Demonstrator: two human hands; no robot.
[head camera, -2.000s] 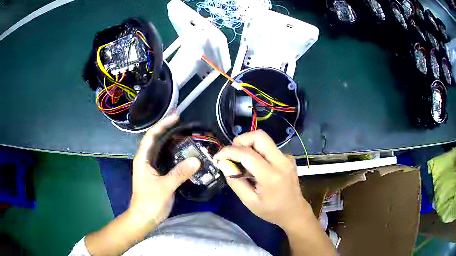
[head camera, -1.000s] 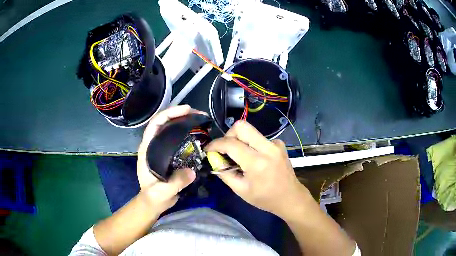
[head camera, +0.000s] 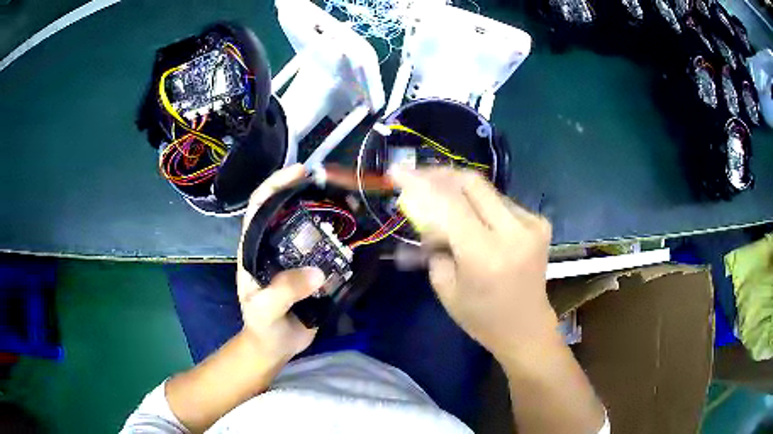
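My left hand (head camera: 275, 301) holds the black front shell (head camera: 264, 242), with its circuit board (head camera: 312, 247) facing up and the thumb on the board's edge. Coloured wires run from the board towards the open white camera body (head camera: 363, 161). My right hand (head camera: 479, 242) is blurred above this cup, its fingertips closed at a blurred orange-red lead (head camera: 352, 177). A blurred slim thing, possibly tweezers, shows below the right fingers. A second camera body (head camera: 292, 136) stands at the left, with a wired black shell (head camera: 254, 80) on it.
White brackets (head camera: 483, 47) stand behind the cups. Tangled clear-white loops (head camera: 369, 15) lie at the back. Rows of black camera modules (head camera: 737, 157) lie at the right of the green mat (head camera: 593, 169). A brown carton (head camera: 644, 356) is below the bench edge at right.
My right hand has moved from the board up and right over the cup. The shell has turned so its board shows more openly. Coloured wires now run between the board and the cup.
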